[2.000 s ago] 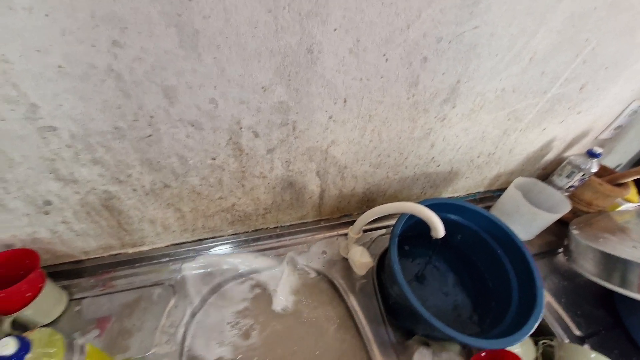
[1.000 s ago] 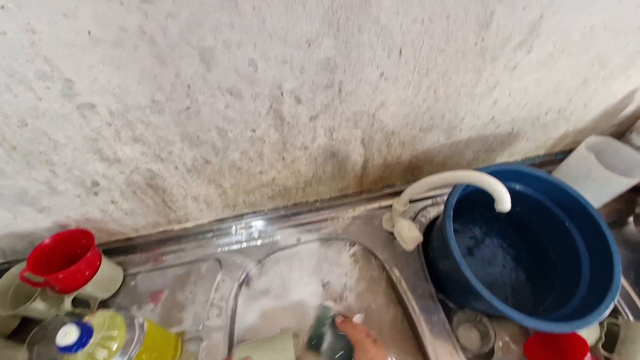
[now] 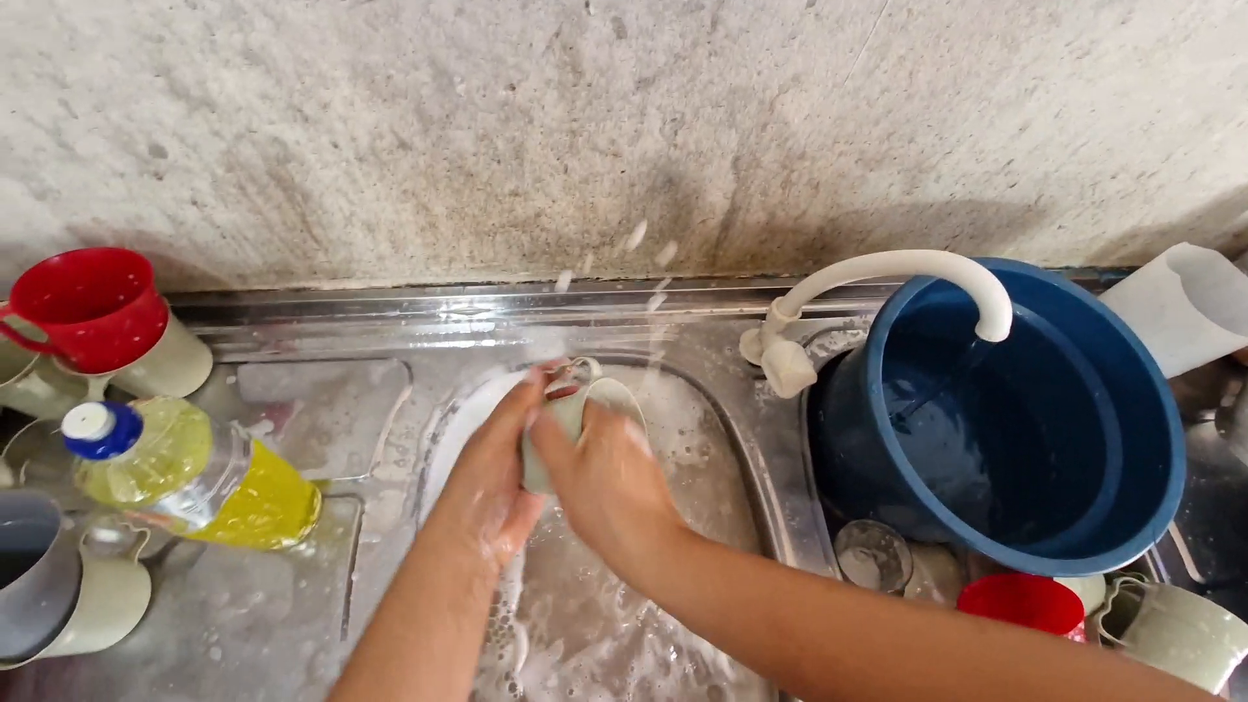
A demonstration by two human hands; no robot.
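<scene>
Over the soapy water of the sink basin (image 3: 682, 468), my left hand (image 3: 502, 468) holds a pale green plastic mug (image 3: 614, 395) by its side, with the mug's handle toward the wall. My right hand (image 3: 595, 458) is partly inside the mug's mouth and blurred by motion; whether it holds a sponge is hidden. White suds fly up from the mug toward the wall. A thin stream runs from the white curved faucet (image 3: 907, 263) into a blue plastic tub (image 3: 882, 390) on the right.
On the left drainboard stand a red mug (image 3: 93, 312) on a pale one, a bottle of yellow liquid (image 3: 195, 478) and a grey cup (image 3: 29, 575). Right of the basin are a clear glass (image 3: 873, 556), a red cup (image 3: 1022, 600), a pale mug (image 3: 1180, 629) and a white pitcher (image 3: 1180, 307).
One second ago a hand was low in the basin beside a green sponge and a pale mug; now both hands are in view around a mug, with suds flying. The view has shifted.
</scene>
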